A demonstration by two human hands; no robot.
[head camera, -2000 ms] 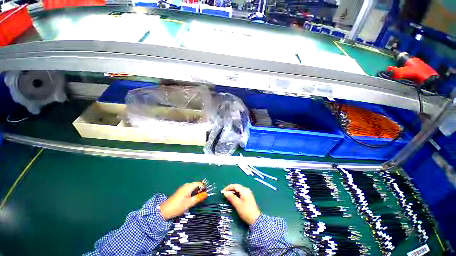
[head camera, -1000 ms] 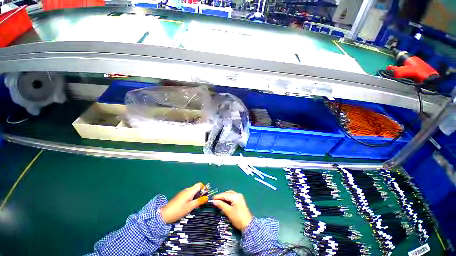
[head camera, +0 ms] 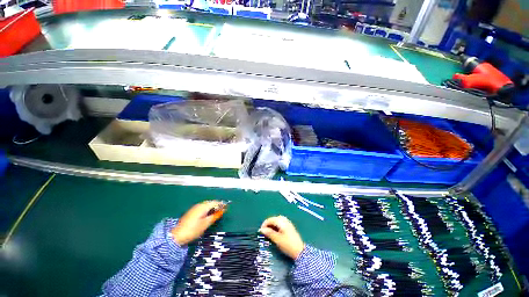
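Observation:
Many black wire leads (head camera: 235, 264) with white and silvery ends lie in a stack on the green bench, between my forearms. My left hand (head camera: 197, 221) is at the stack's upper left, its fingers closed around a small bunch of lead tips, with an orange patch at the fingers. The bunch is mostly hidden by the hand. My right hand (head camera: 282, 235) is at the stack's upper right, thumb and finger pinched near the lead ends. Whether it holds a lead there is too small to tell.
More leads (head camera: 371, 243) lie in rows at right, with a label (head camera: 491, 290). White sleeves (head camera: 301, 200) lie near the metal rail (head camera: 174, 178). Behind it are a cream tray (head camera: 168, 155), clear bags (head camera: 265, 145) and blue bins (head camera: 342, 163). A red corded tool (head camera: 484, 78) is at upper right.
My left hand has moved left and slightly up, away from my right hand. My right hand has shifted slightly right. The view has shifted a little.

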